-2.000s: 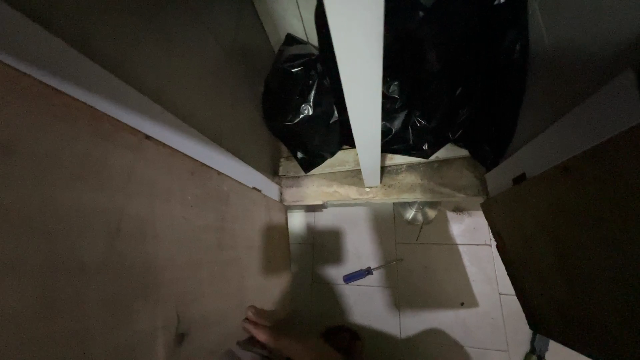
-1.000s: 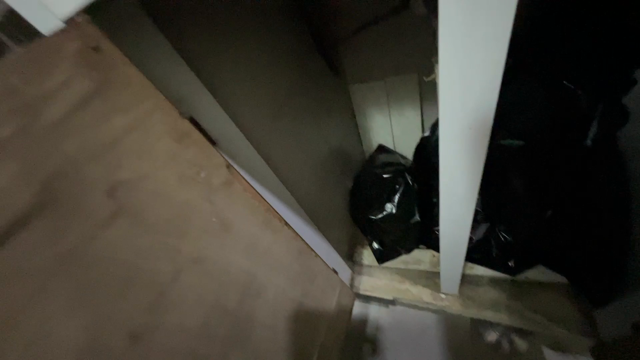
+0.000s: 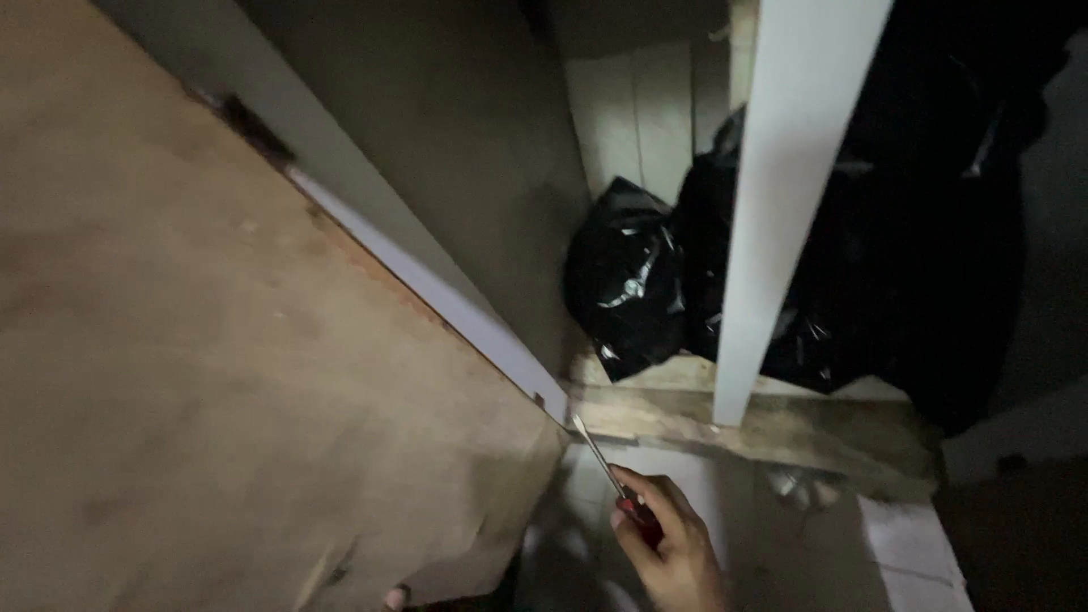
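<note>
My right hand (image 3: 667, 540) grips a flat-blade screwdriver (image 3: 605, 459) by its red handle. The metal shaft points up and left, its tip near the lower corner of the cabinet's left frame edge (image 3: 552, 395). A wooden door panel (image 3: 255, 357) fills the left side. At the bottom edge, only a fingertip (image 3: 396, 597), apparently of my left hand, shows against the panel; the rest of that hand is out of view. A dark hinge recess (image 3: 255, 132) lies along the edge between panel and frame.
Black plastic bags (image 3: 625, 280) lie inside the cabinet, behind a white upright post (image 3: 786, 204). A worn wooden sill (image 3: 816, 429) crosses the cabinet's base. Below it are floor tiles (image 3: 914, 531) and a blurred shiny round object (image 3: 803, 486). A dark panel stands at the lower right.
My right hand with the red-handled screwdriver has come into view. The view has shifted left and closer to the door panel. The blue-handled screwdriver seen earlier on the tiles is not visible now.
</note>
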